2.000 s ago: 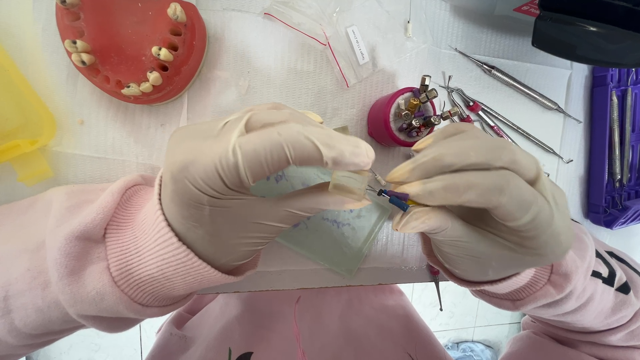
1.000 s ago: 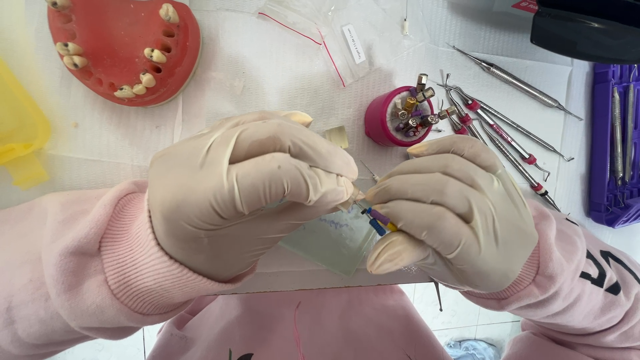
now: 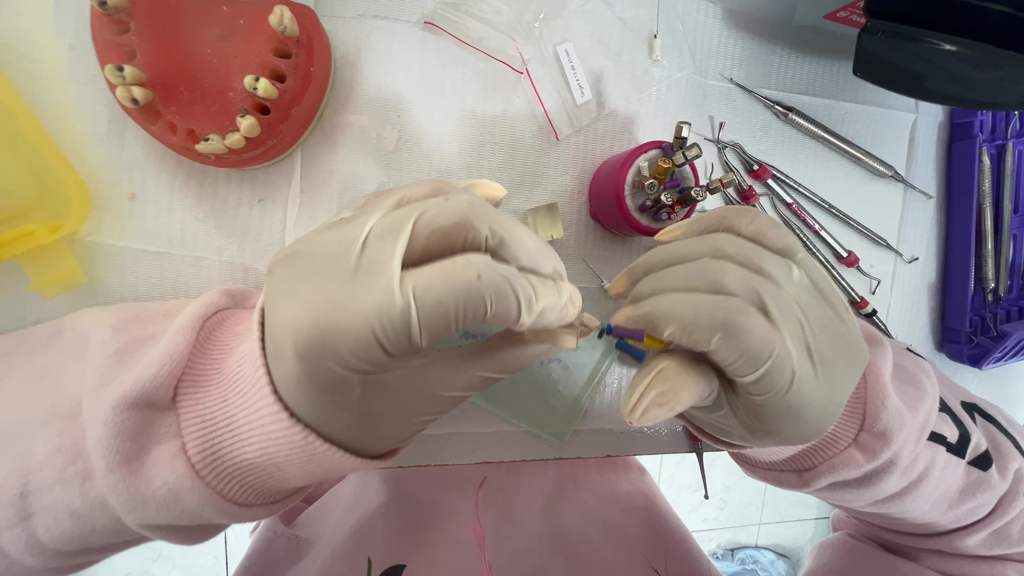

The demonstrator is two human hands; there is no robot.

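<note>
Both hands wear pale latex gloves. My left hand (image 3: 424,312) pinches a small translucent block (image 3: 560,334) between thumb and fingers. Close to its right side, my right hand (image 3: 736,328) holds several small endodontic files with purple, yellow and blue handles (image 3: 630,334); their tips are too small to make out. Beneath the hands lies a glass slab (image 3: 552,392) with bluish marks. Another small translucent block (image 3: 546,221) rests on the paper above my left fingertips. A pink file stand (image 3: 616,192) full of files is just above my right hand.
At upper left stands a red dental model (image 3: 212,80) with teeth, beside a yellow plastic container (image 3: 40,184). Dental hand instruments (image 3: 832,140) lie right of the stand, near a purple instrument tray (image 3: 968,240). Clear zip bags (image 3: 528,60) lie at the top. The table edge (image 3: 512,462) runs below my hands.
My right fingers have spread and shifted slightly from two seconds ago, with the coloured handles still in them. The translucent block on the paper, largely hidden behind my left hand at first, now shows.
</note>
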